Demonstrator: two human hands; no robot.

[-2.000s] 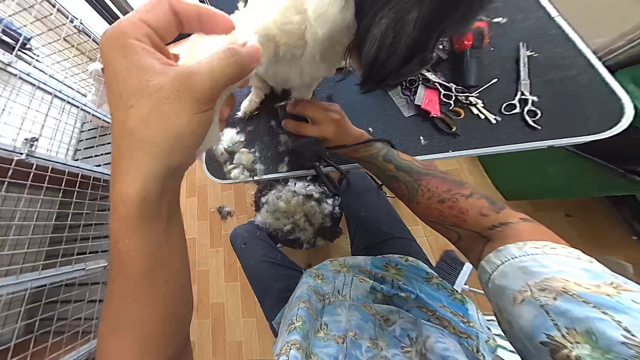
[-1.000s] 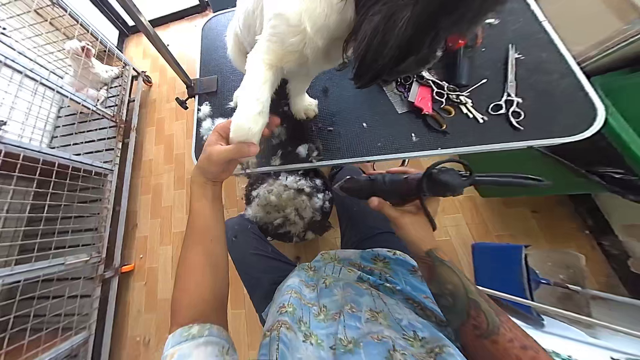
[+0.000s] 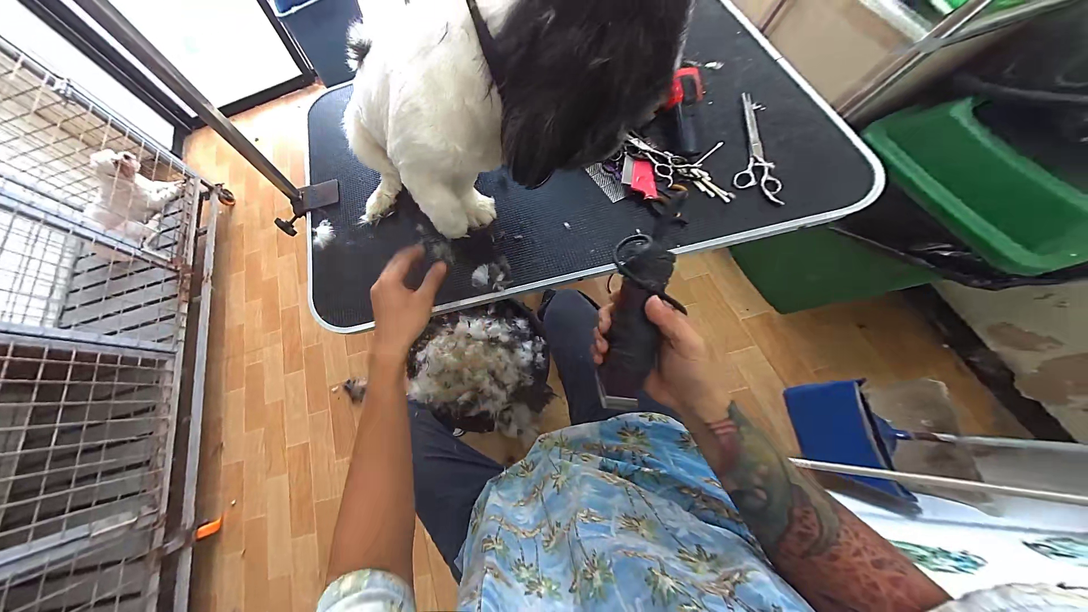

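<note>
A dog with a white coat [image 3: 442,102] and long black hair on its head stands on a grooming table [image 3: 561,246] with a black ribbed top. My left hand [image 3: 405,297] is over the near table edge, just below the dog's front paws, thumb and fingers apart, nothing seen between them. Cut hair [image 3: 484,274] lies beside it. In my right hand [image 3: 659,340], in front of the table edge, is a dark electric clipper [image 3: 631,336] with a looped cord. Its blade end cannot be made out clearly.
Several scissors [image 3: 756,161], a red-handled tool [image 3: 684,93] and a pink comb [image 3: 643,178] lie at the table's right. A hair-filled bin [image 3: 476,365] sits below the edge. Wire cages [image 3: 85,408] stand left, one holding a white dog [image 3: 127,195]. Right are a green bin [image 3: 1003,178] and blue dustpan [image 3: 837,429].
My left hand held the dog's leg one second ago and has let it go; the paw is now on the table. My right hand still holds the clipper, now turned more upright.
</note>
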